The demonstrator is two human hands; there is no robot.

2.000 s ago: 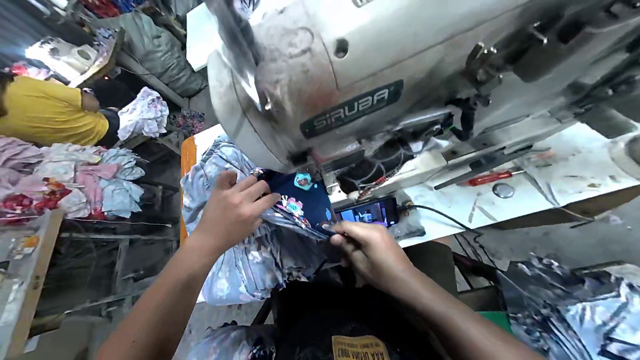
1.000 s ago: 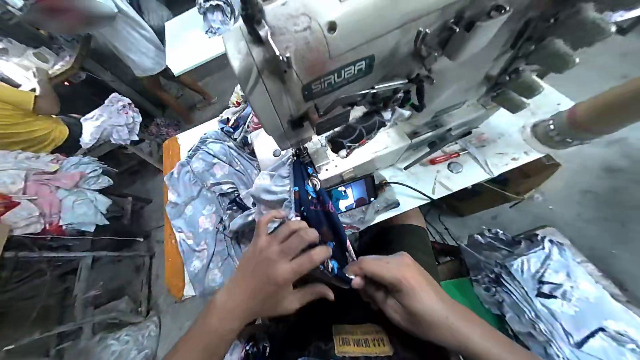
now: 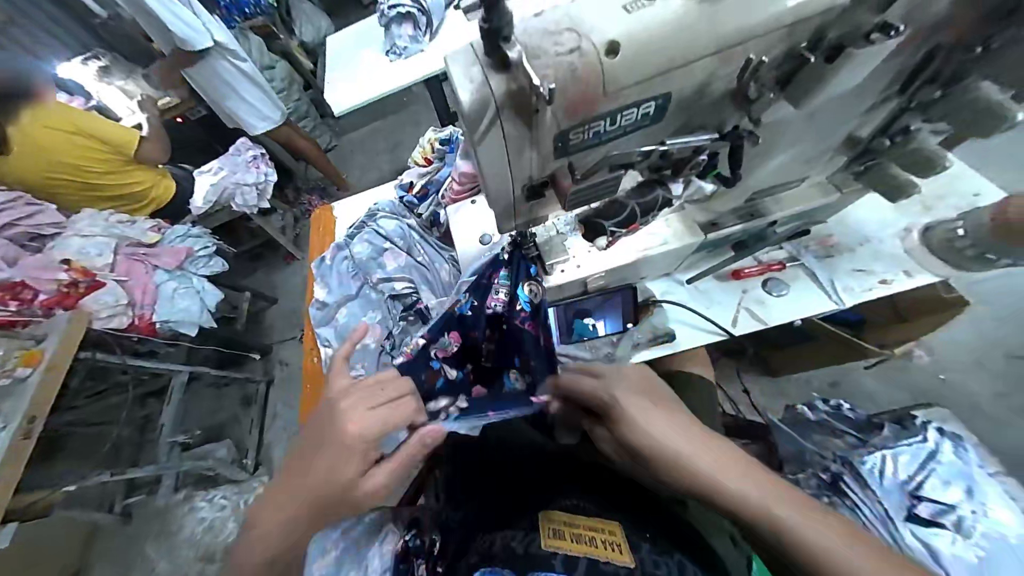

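A navy printed fabric piece stretches from under the needle area of a Siruba sewing machine toward my lap. My right hand pinches its near right corner. My left hand lies at its near left edge, index finger pointing forward; whether the thumb and fingers grip the cloth is hard to tell. Pale blue floral fabric is heaped on the table left of the needle. A phone with a lit screen lies right of the navy cloth.
A red-handled screwdriver and a round metal disc lie on the white table. Folded grey-blue fabric is stacked at the lower right. Coloured garments are piled at the left. A person in yellow sits beyond, and another person in white stands nearby.
The navy cloth, narrow and bunched one second ago, is now spread wider between my hands. My left hand has moved off its middle to the left edge.
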